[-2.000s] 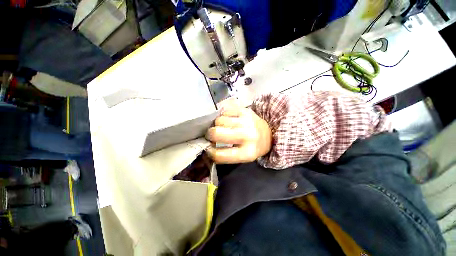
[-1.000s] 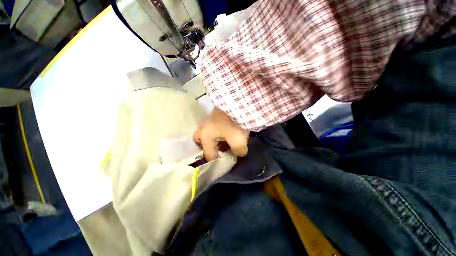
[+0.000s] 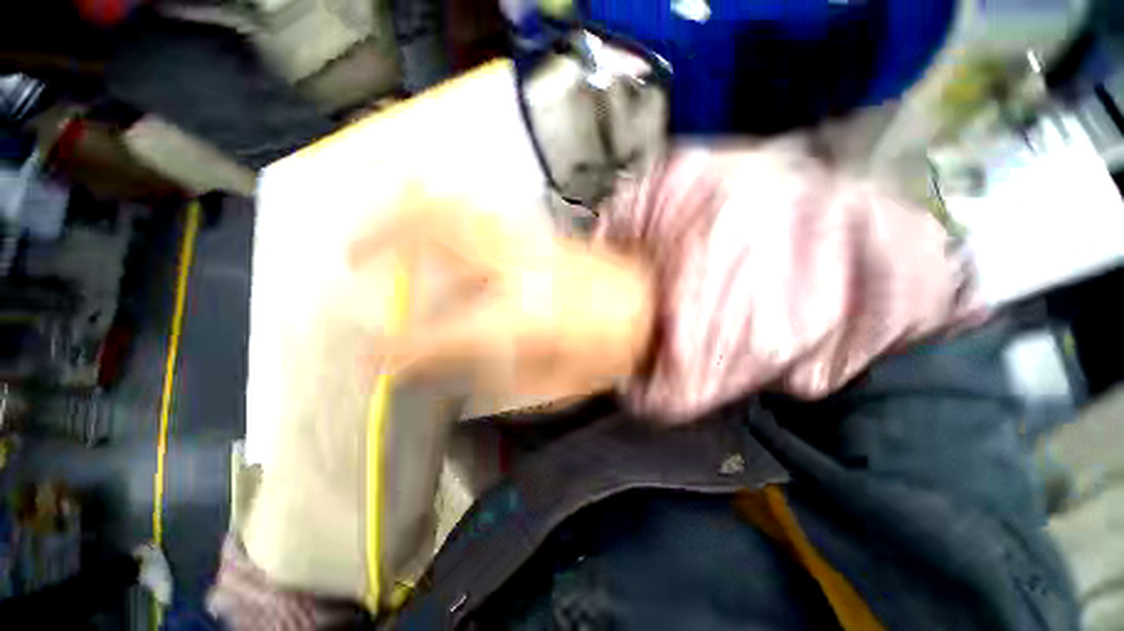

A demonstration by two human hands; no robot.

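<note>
The frame is strongly blurred. The beige fabric panel (image 3: pixel 308 493) hangs over the near left part of the white table, with a bright yellow bound edge (image 3: pixel 380 493) running down it. My right hand (image 3: pixel 518 302) reaches left over the table, its fingers at the upper part of the panel; whether they grip it is not clear. A checked sleeve (image 3: pixel 277 604) shows at the bottom left beside the panel; my left hand is not visible. The sewing machine head (image 3: pixel 598 123) is just beyond my right hand; its needle area is hidden by the hand and sleeve.
The white table (image 3: pixel 395 136) has a yellow far edge. A blue machine cover (image 3: pixel 789 62) is at the top. A white surface (image 3: pixel 1048 210) lies at the right. Grey floor with a yellow line (image 3: pixel 173 370) is at the left. My dark apron fills the lower right.
My right hand has moved from the pouch opening near my lap to the left over the panel. The yellow edge now runs longer and more upright. A sleeve has appeared at bottom left. The view has shifted.
</note>
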